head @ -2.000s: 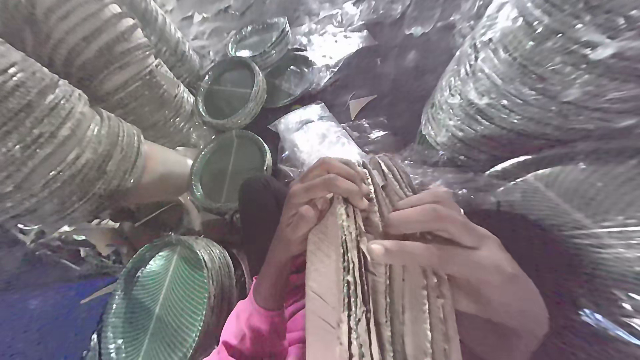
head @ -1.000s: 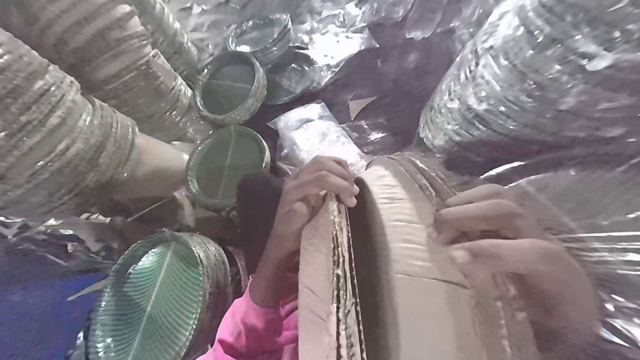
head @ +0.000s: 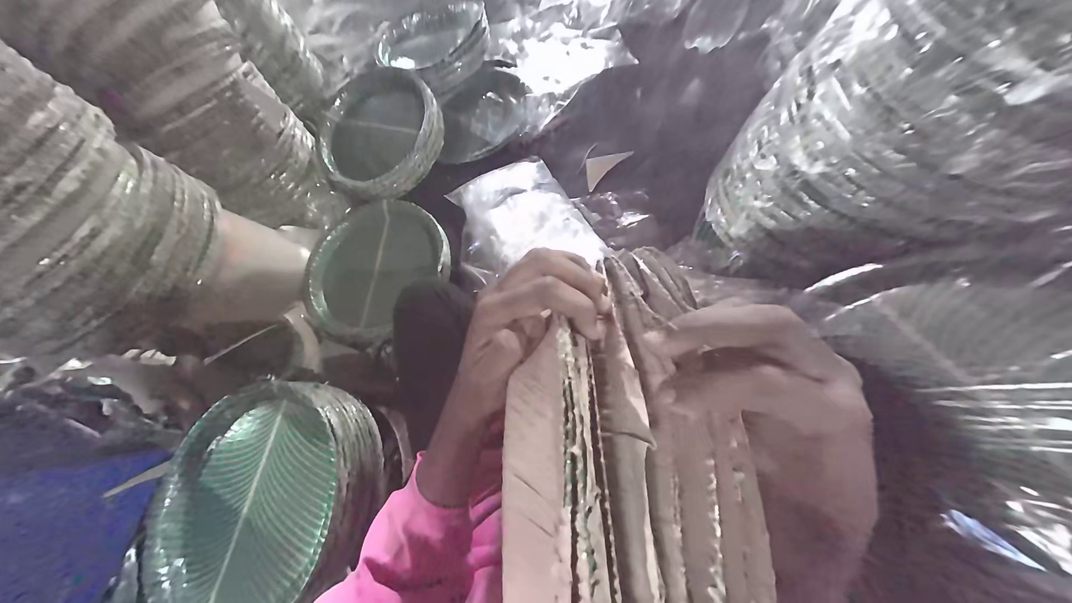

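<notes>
My left hand [head: 536, 322], in a pink sleeve, grips the upper edge of a bundle of brown pressed-paper plates [head: 536, 494] with crimped rims, held on edge against my body. Over the right part of the same bundle lies my right hand [head: 754, 368], its fingers bent against the plates' edges and partly blurred. Left of my left arm lies a stack of green leaf-patterned plates [head: 251, 502]. The plates' lower ends run out of view.
Tall stacks of plates lean at the left [head: 159, 243] and right [head: 904, 126]. Shorter round stacks [head: 377, 272] stand beyond my left hand, near a shiny plastic packet [head: 532, 213]. A blue surface [head: 75, 519] is at lower left.
One second ago the bundle was spread apart with a wide gap; now its plates are closer together. My right hand has moved left, towards my left hand.
</notes>
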